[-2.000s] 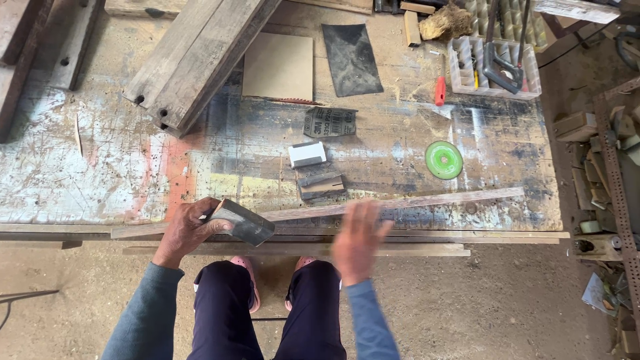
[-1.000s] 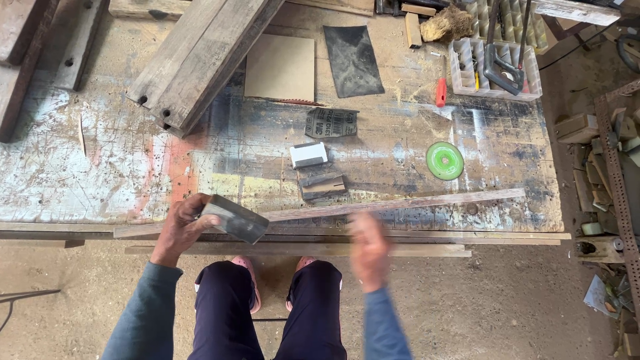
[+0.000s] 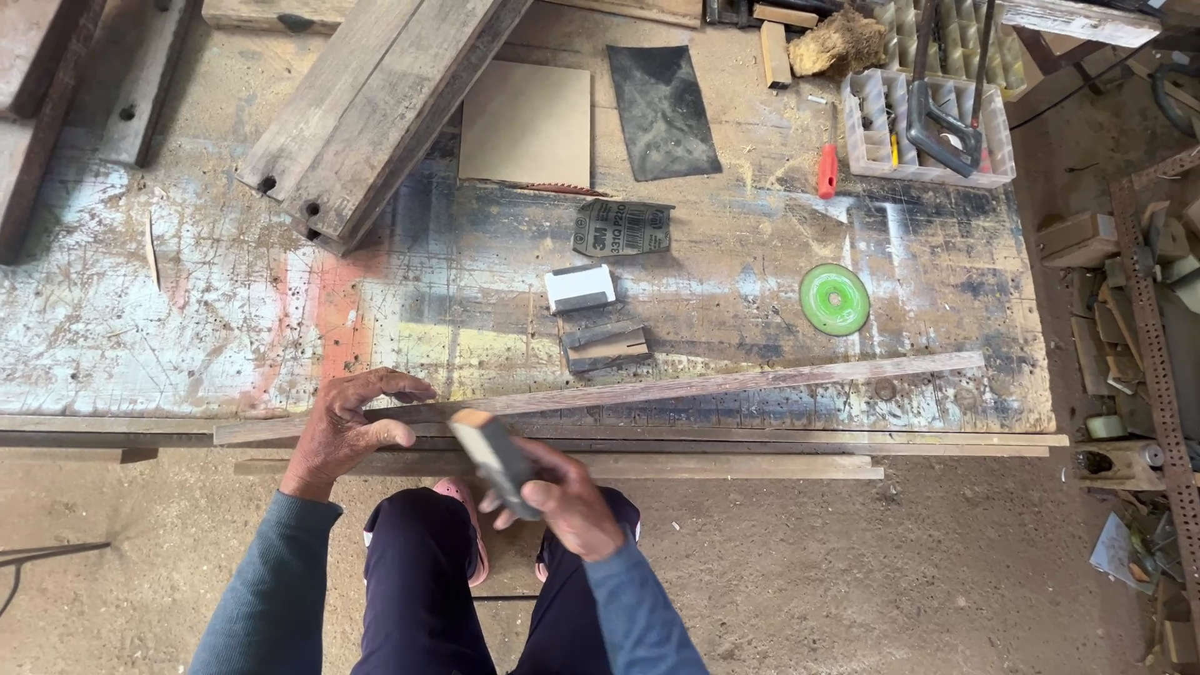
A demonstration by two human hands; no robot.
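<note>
My right hand (image 3: pixel 567 502), in front of the bench edge, grips a sanding block wrapped in dark sandpaper (image 3: pixel 494 461); the block is slightly blurred. My left hand (image 3: pixel 352 427) rests at the left part of a long thin wooden strip (image 3: pixel 694 386), its fingers apart over the strip. That strip lies at a slant along the front of the workbench. Just behind it are a wood block with sandpaper around it (image 3: pixel 607 346) and a white block with dark sandpaper (image 3: pixel 580 288). A printed sandpaper piece (image 3: pixel 622 228) lies farther back.
Thick weathered boards (image 3: pixel 375 122) stand over the back left. A green disc (image 3: pixel 834 299), a red-handled screwdriver (image 3: pixel 827 171), a dark abrasive sheet (image 3: pixel 663 112) and a square board (image 3: pixel 526 122) lie on the bench. A hacksaw (image 3: pixel 942 136) rests on a divided plastic box (image 3: pixel 858 164).
The sanding block was in my left hand and is now in my right. My left hand has moved onto the strip; my right hand has moved left to take the block.
</note>
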